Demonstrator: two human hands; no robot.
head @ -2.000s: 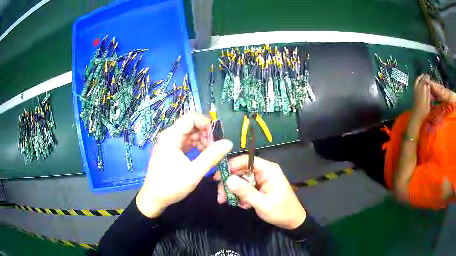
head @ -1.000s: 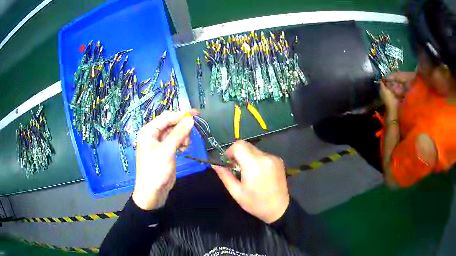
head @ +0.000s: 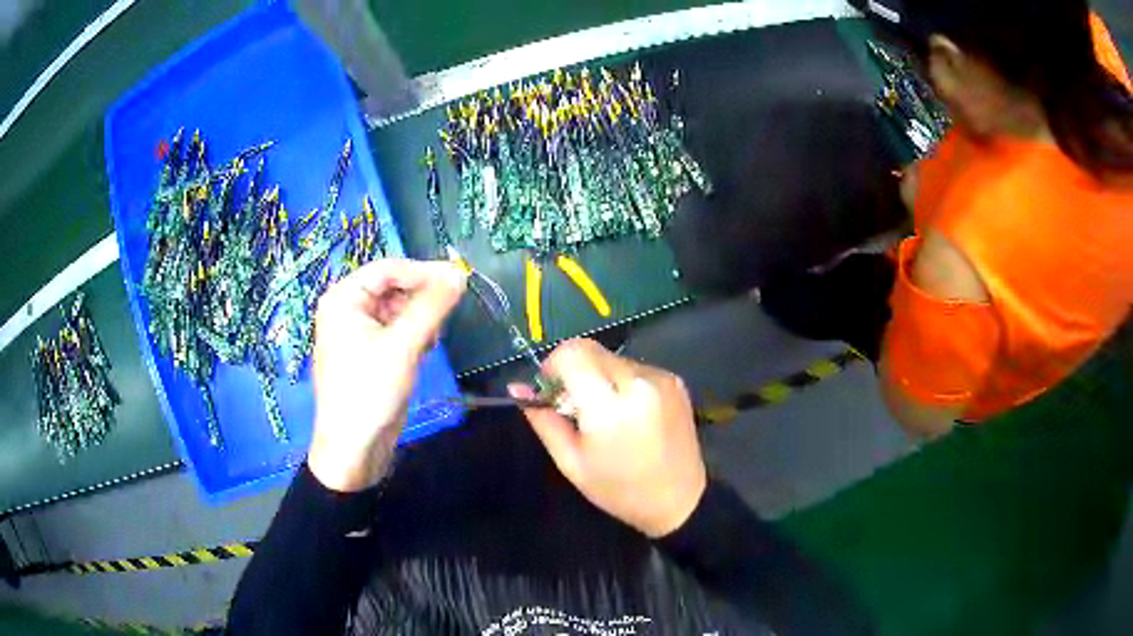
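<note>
My left hand pinches the small yellow tip of a circuit board assembly. Its thin leads run down to my right hand, whose fingers close around the green board part. A thin dark hand tool sticks out to the left from my right hand; its rear part is hidden in the hand. The board pile lies in a fanned row on the green bench, yellow ends away from me. Yellow-handled pliers lie at the bench edge, handles splayed towards me.
A blue tray with many loose boards stands at the left. A smaller board pile lies beyond it. One single board lies beside the main pile. A black mat lies right of it. A person in orange bends over the bench at the right.
The whole view has shifted and turned. Both hands still hold the same assembly, now with its leads stretched between them. The person in orange leans further into view.
</note>
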